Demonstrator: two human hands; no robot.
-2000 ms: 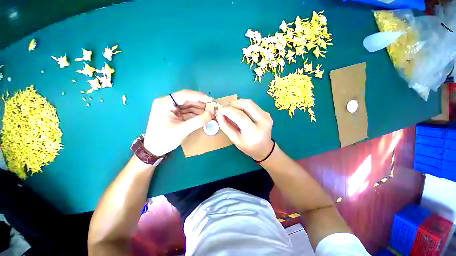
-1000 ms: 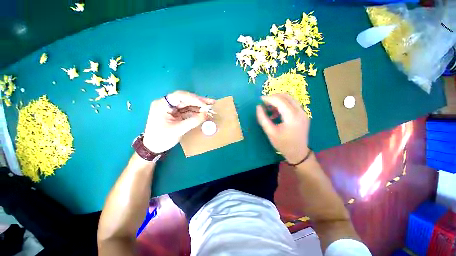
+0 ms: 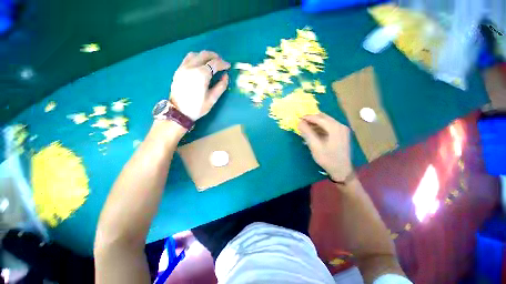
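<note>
My left hand is over the table just left of the spread of yellow and whitish pointed body parts, its fingers apart and no part visible in them. My right hand has its thumb and fingertips at the lower edge of the small heap of yellow add-on parts; blur hides whether a piece is pinched. The cardboard piece with a round white glue dab lies uncovered in front of me.
A second cardboard piece with a white round lies at right. A large yellow heap and a small group of parts are at left. A clear plastic bag and a whitish bottle are at upper right.
My left hand has moved from above the cardboard up toward the body parts, and the piece it held no longer shows. My right hand has gone from the cardboard to the small heap. The view has shifted.
</note>
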